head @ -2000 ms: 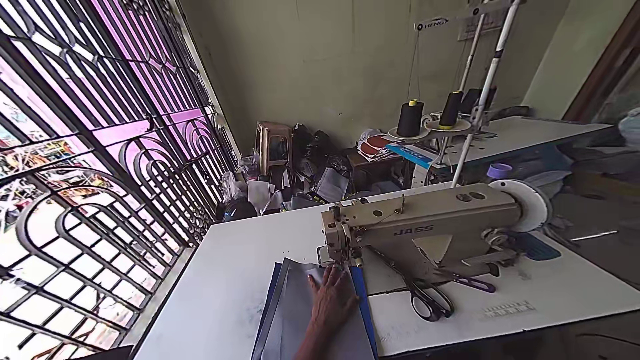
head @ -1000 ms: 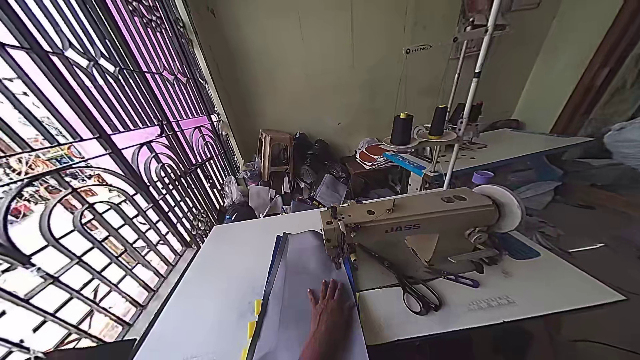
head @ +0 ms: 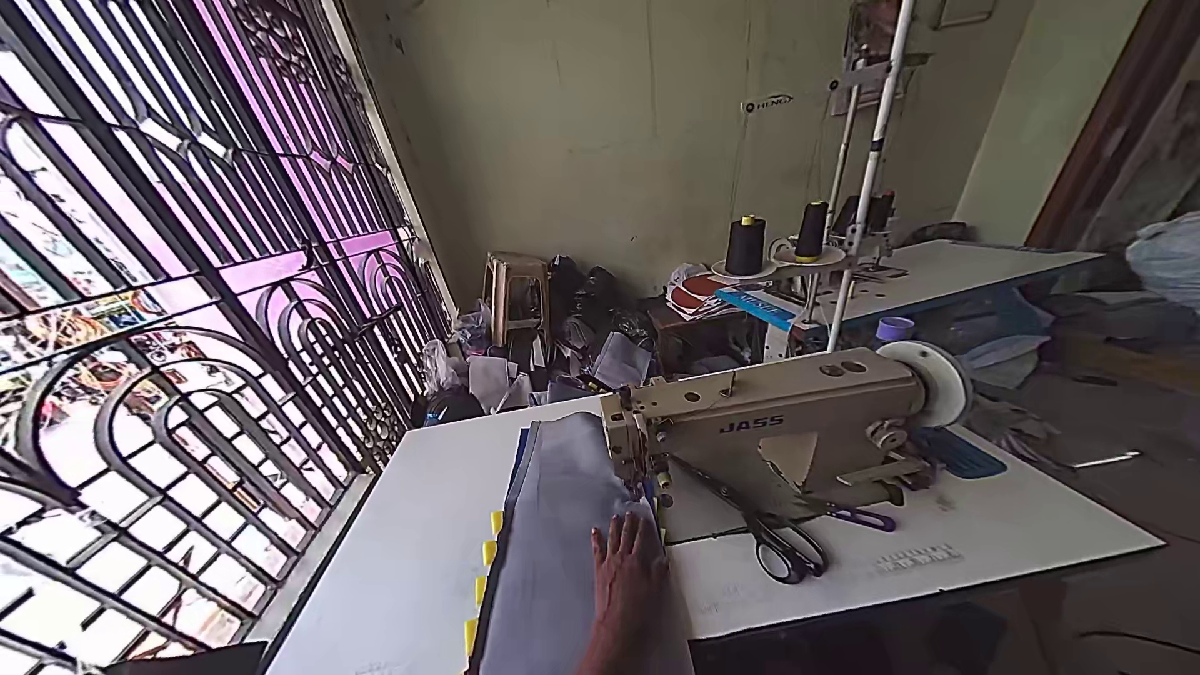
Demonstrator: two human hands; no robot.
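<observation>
My left hand (head: pixel 626 572) lies palm down on a long strip of grey cloth (head: pixel 553 506), just in front of the needle area of a beige JASS sewing machine (head: pixel 787 422). Its fingers are slightly spread and point toward the presser foot, which is hard to make out. Dark blue material shows under the cloth's left edge, where several yellow tabs (head: pixel 481 591) stick out. The cloth runs along the left side of the machine head, with its far end beyond it. My right hand is not in view.
Black-handled scissors (head: pixel 787 553) and a small purple-handled tool (head: pixel 862 517) lie by the machine on the white tabletop (head: pixel 403 534). Behind stand thread cones (head: pixel 746 246), a stool (head: pixel 517 291), piled bags and scraps, and another table (head: pixel 956 272). A metal grille (head: pixel 206 281) borders the left.
The grey cloth has moved away from me, past the machine head. Yellow tabs, not seen two seconds ago, now show along its left edge. My left hand stays flat on the cloth.
</observation>
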